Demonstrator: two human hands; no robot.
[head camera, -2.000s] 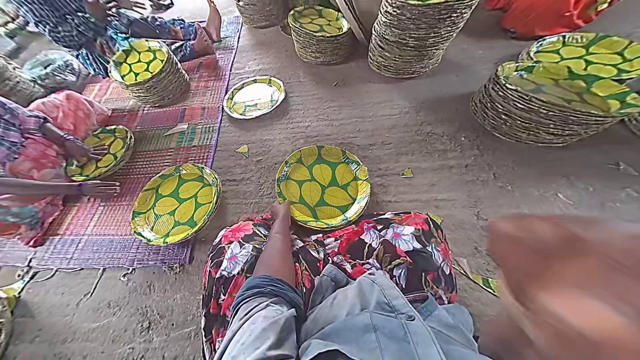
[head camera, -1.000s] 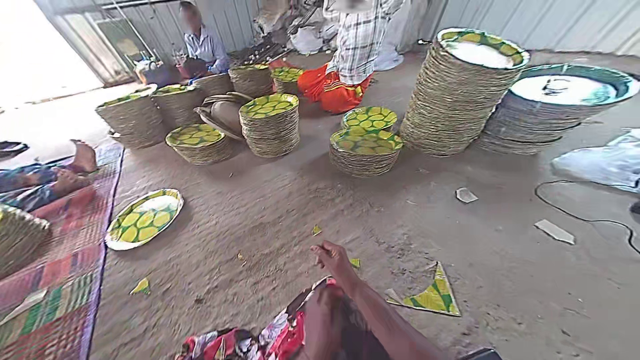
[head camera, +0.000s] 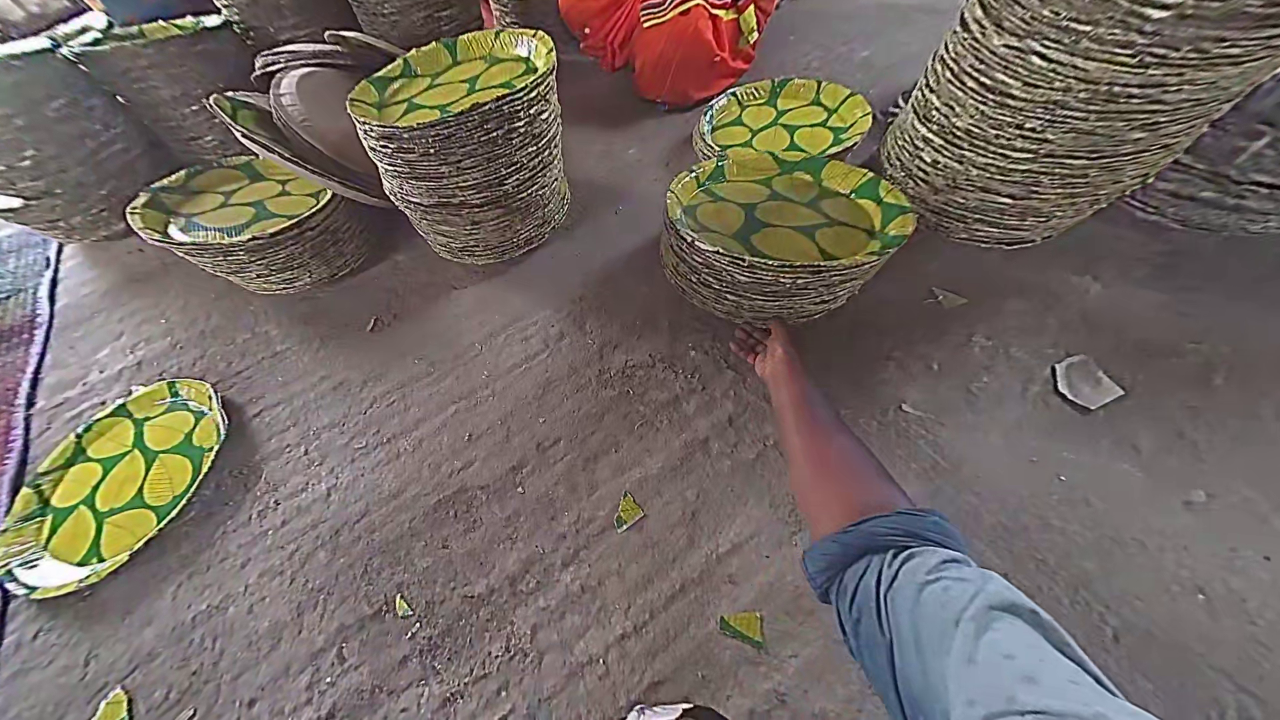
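My right hand (head camera: 765, 350) reaches forward on a bare forearm with a rolled blue-grey sleeve. Its slightly curled fingers are at the bottom front edge of a short stack of round plates (head camera: 785, 245); whether they touch it is unclear. The top plate has a green surface with yellow leaf shapes. Just behind stands another leaf-patterned stack (head camera: 790, 118). A single leaf-patterned plate (head camera: 125, 480) lies at the left, by the mat. My left hand is out of view.
A tall plate stack (head camera: 1060, 120) rises at the right. More stacks (head camera: 470, 160) (head camera: 250, 225) stand at the back left, near tilted brown plates (head camera: 320, 120). Patterned scraps (head camera: 628, 512) and a pale shard (head camera: 1087, 383) lie on the floor. A person in orange cloth (head camera: 670, 45) is behind.
The view has swung forward to the stacks. My right hand has reached out to the short stack. The plate at my lap two seconds ago is out of view.
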